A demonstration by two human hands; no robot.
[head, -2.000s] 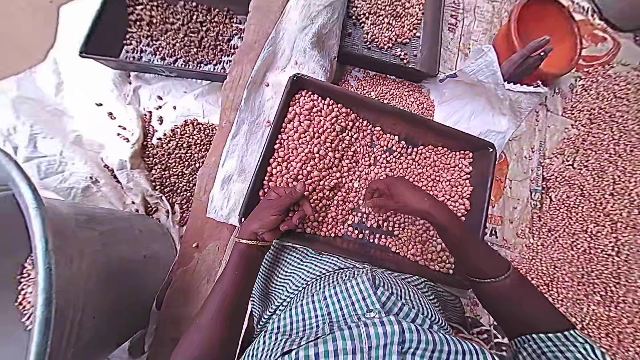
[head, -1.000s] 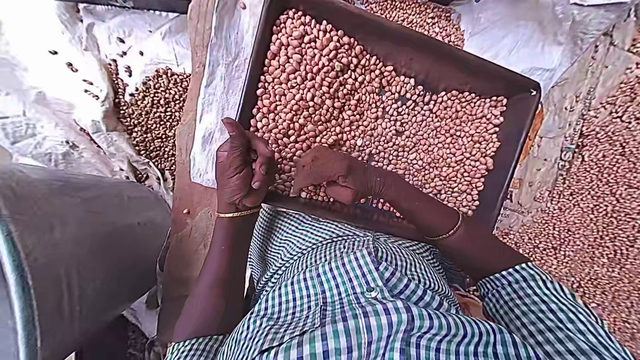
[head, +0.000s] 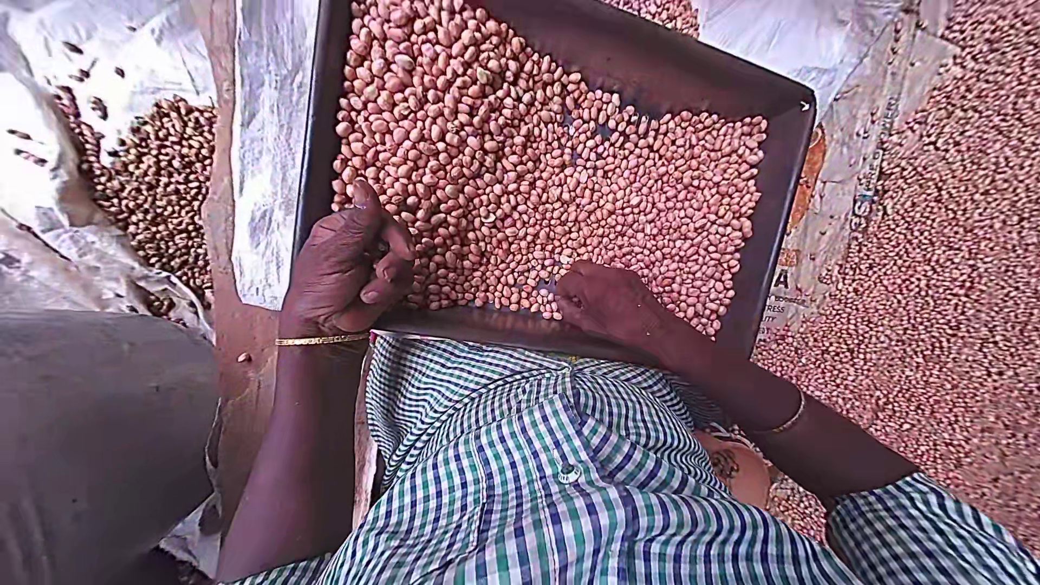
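Observation:
A dark rectangular tray (head: pixel 691 61) lies at my lap, tilted in the view, with a layer of pinkish shelled peanuts (head: pixel 479 162) spread over its bottom. At the tray's lower left corner is my left hand (head: pixel 349 264), its fingers curled and its thumb raised; whether anything sits inside the curl cannot be told. My right hand (head: pixel 609 301) rests near the tray's lower edge with its fingertips down among the peanuts. Its fingers are bent, and what they may pinch is hidden.
A metal vessel (head: pixel 106 439) stands at the lower left. Darker nuts (head: pixel 166 175) lie heaped on a white plastic sheet (head: pixel 146 41) at the left. Many more peanuts (head: pixel 959 268) cover the ground at the right, beside a printed sack (head: pixel 853 154).
My right hand has moved left and toward the tray's near edge since two seconds ago. My left thumb has lifted. The view has shifted closer to the tray.

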